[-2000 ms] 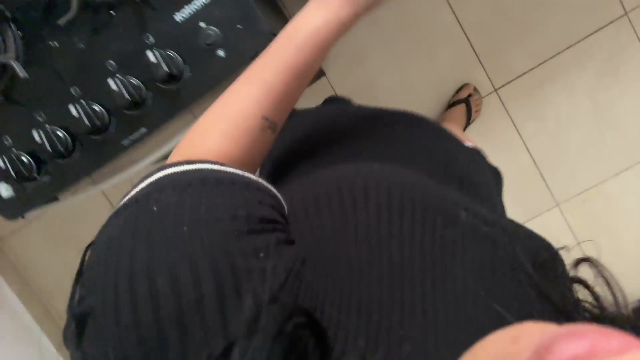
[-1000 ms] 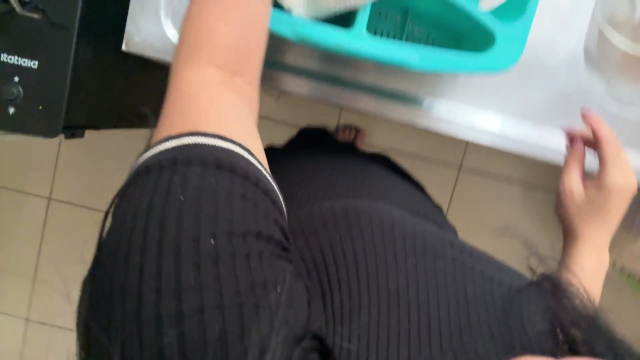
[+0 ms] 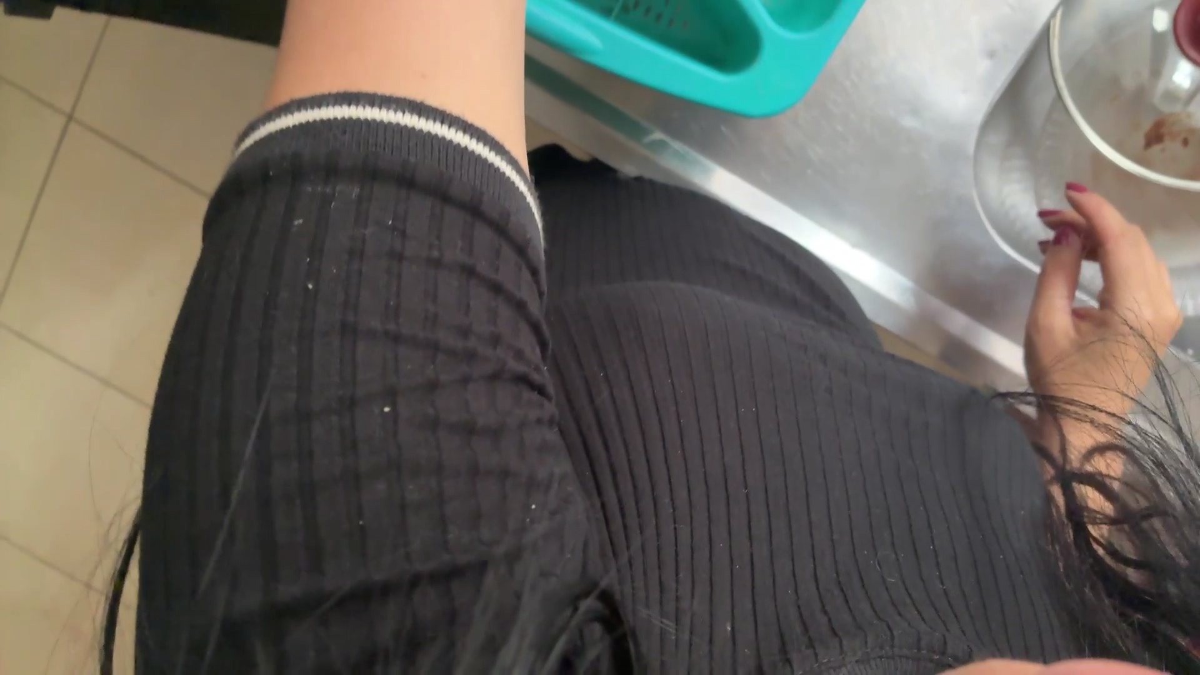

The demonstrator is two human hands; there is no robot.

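Observation:
At the right, my right hand [image 3: 1097,291] is loosely curled over the near edge of a metal sink basin [image 3: 996,202], with dark red nails and nothing visible in its grasp. Just beyond its fingertips is a clear glass vessel or lid [image 3: 1116,103] with a pale rim and brown residue. A dark red part [image 3: 1189,33] shows above the glass, cut off by the frame. My left forearm [image 3: 403,56] reaches up past the top edge beside a turquoise plastic dish rack [image 3: 750,80]; my left hand is out of view.
A stainless steel countertop [image 3: 900,122] runs diagonally, its raised front edge [image 3: 806,230] close to my black ribbed clothing. Pale floor tiles [image 3: 75,375] lie at the left, and a dark appliance edge [image 3: 206,19] at the top left. Loose dark hair hangs at the lower right.
The view has swung from the black cooktop to the sink counter. My right hand came into view one second ago with its fingers spread; now they are more curled, close to the glass.

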